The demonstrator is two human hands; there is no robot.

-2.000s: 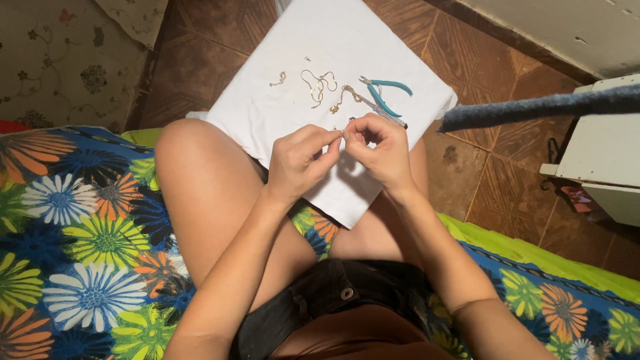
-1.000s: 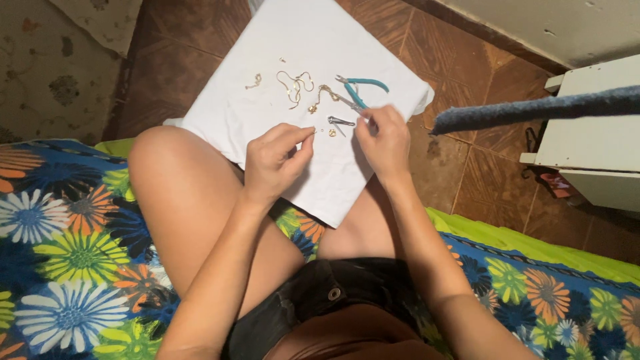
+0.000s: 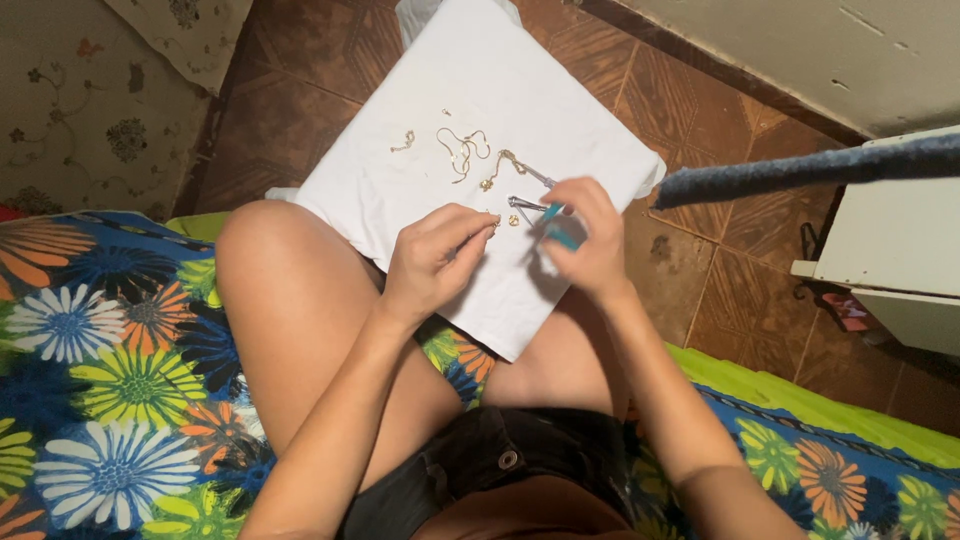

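Observation:
Between the thumb and fingertips of my left hand point(image 3: 442, 259) is a small gold-coloured jewellery piece point(image 3: 495, 219). My right hand point(image 3: 592, 236), partly blurred, holds pliers with teal handles point(image 3: 559, 237); their jaws are hard to make out. Between the hands, a nail clipper point(image 3: 527, 204) and a small round gold piece point(image 3: 514, 220) lie on the white cloth point(image 3: 420, 82). Beyond them are a thin gold chain point(image 3: 465, 154), a bunched gold chain point(image 3: 487, 183) touching a slim metal tool point(image 3: 537, 176), a short chain piece point(image 3: 403, 142) and a tiny gold clasp-like part point(image 3: 446, 112).
The cloth-covered surface stands in front of my bent legs. Flowered bedding point(image 3: 112, 375) spreads on both sides beneath me. A dark padded bar point(image 3: 810, 169) reaches in from the right, above a white piece of furniture point(image 3: 900, 240). Brown tiles point(image 3: 675, 247) cover the floor.
My hands were together two seconds ago and are now apart. The teal-handled pliers, lying on the cloth in the earlier frames, are now in my right hand.

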